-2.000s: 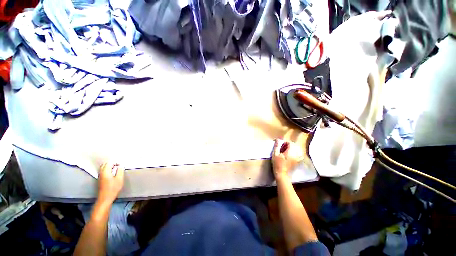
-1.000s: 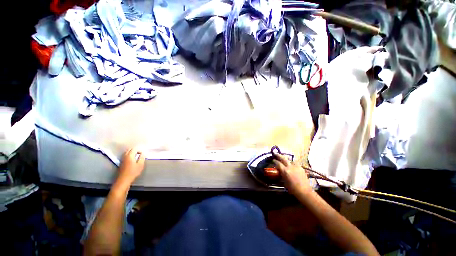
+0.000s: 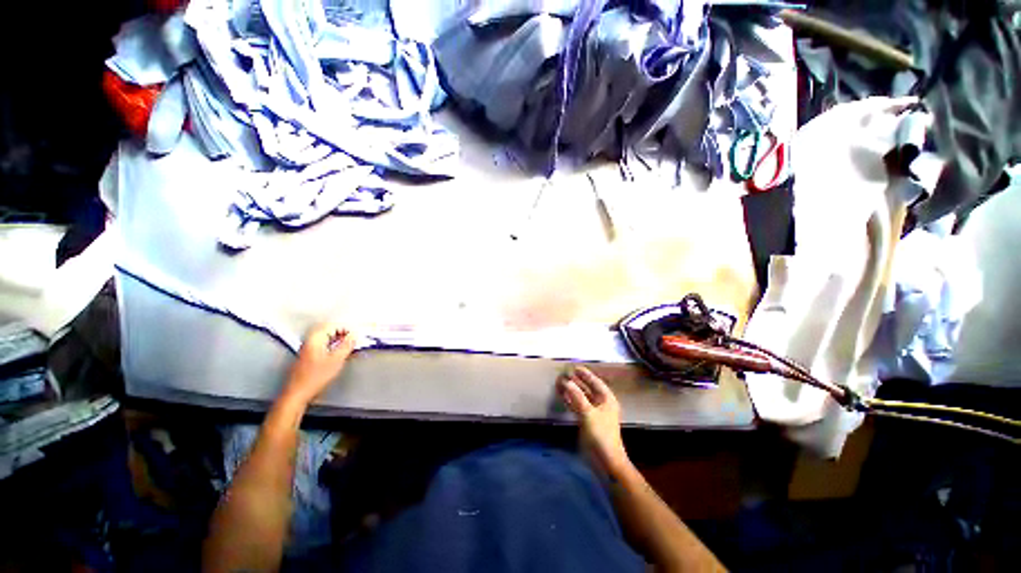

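A long narrow fabric strip (image 3: 470,349) lies along the near part of the white pressing table (image 3: 448,386), with a thin dark line on it. My left hand (image 3: 327,349) pinches the strip near its left part; the strip trails from there to the table's left edge. My right hand (image 3: 588,392) is just below the strip, off the iron, fingers slightly curled; whether it touches the strip is unclear. The iron (image 3: 677,345) stands at the strip's right end, its reddish-brown handle free.
Tangled pale blue strips (image 3: 302,134) lie at the far left, beside a tied blue-grey bundle (image 3: 504,78). Scissors (image 3: 764,159) and a black square (image 3: 769,224) lie at right. A white cloth (image 3: 829,257) drapes over the right end. The iron cord (image 3: 929,412) runs right.
My right hand first took the iron from the far right onto the strip, then let it go and moved left of it. My left hand stays on the strip. The view has shifted.
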